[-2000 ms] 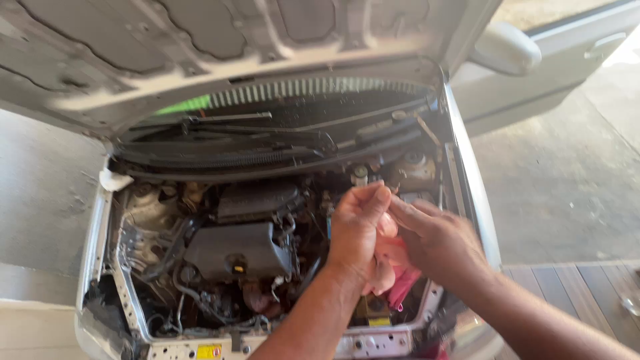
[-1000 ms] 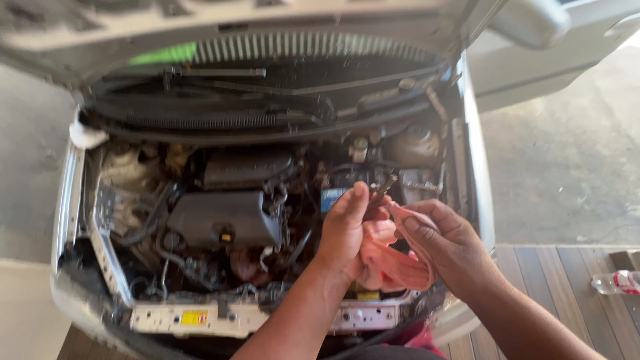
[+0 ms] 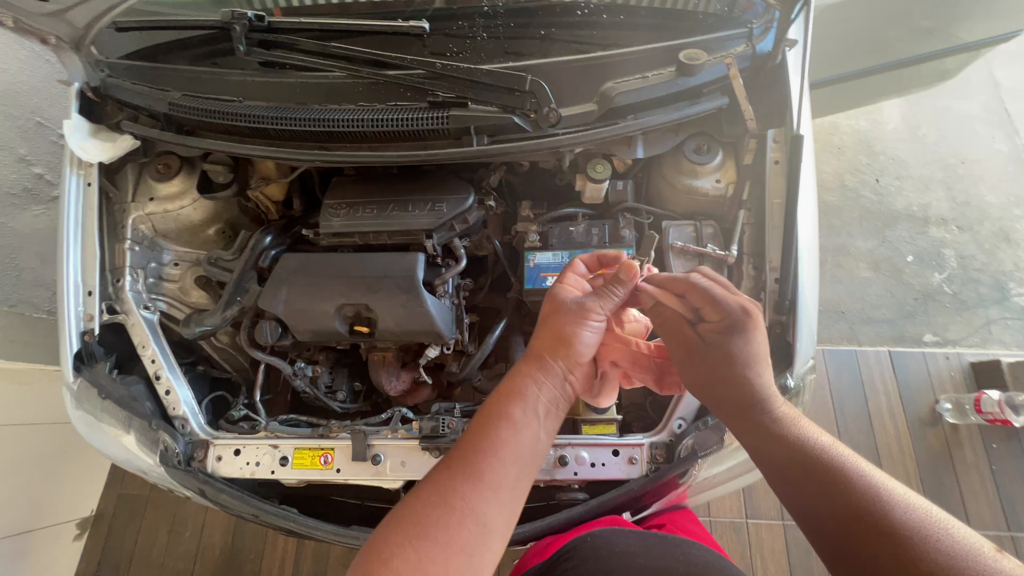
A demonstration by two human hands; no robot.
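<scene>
Above the car battery point(image 3: 580, 234), my left hand point(image 3: 588, 320) grips a small metal part point(image 3: 650, 248) between thumb and fingers, its tip poking up. A salmon-pink cloth point(image 3: 640, 356) hangs bunched between both hands. My right hand point(image 3: 704, 328) pinches at the same spot, its fingertips by the left thumb; whether it grips the cloth or the part there is hidden. A ratchet wrench with an extension point(image 3: 732, 240) lies over a tray-like recess right of the battery.
The open engine bay holds a black plastic engine cover point(image 3: 352, 296), an air filter housing point(image 3: 392, 204) and a brake fluid reservoir point(image 3: 594, 180). Wiper arms point(image 3: 400, 68) cross the cowl. The front crossmember point(image 3: 400, 462) runs nearest me. A plastic bottle point(image 3: 982, 408) lies on the floor at right.
My right hand has come back against the left one; a second ago it held the cloth spread apart from it. The view has moved closer over the engine bay.
</scene>
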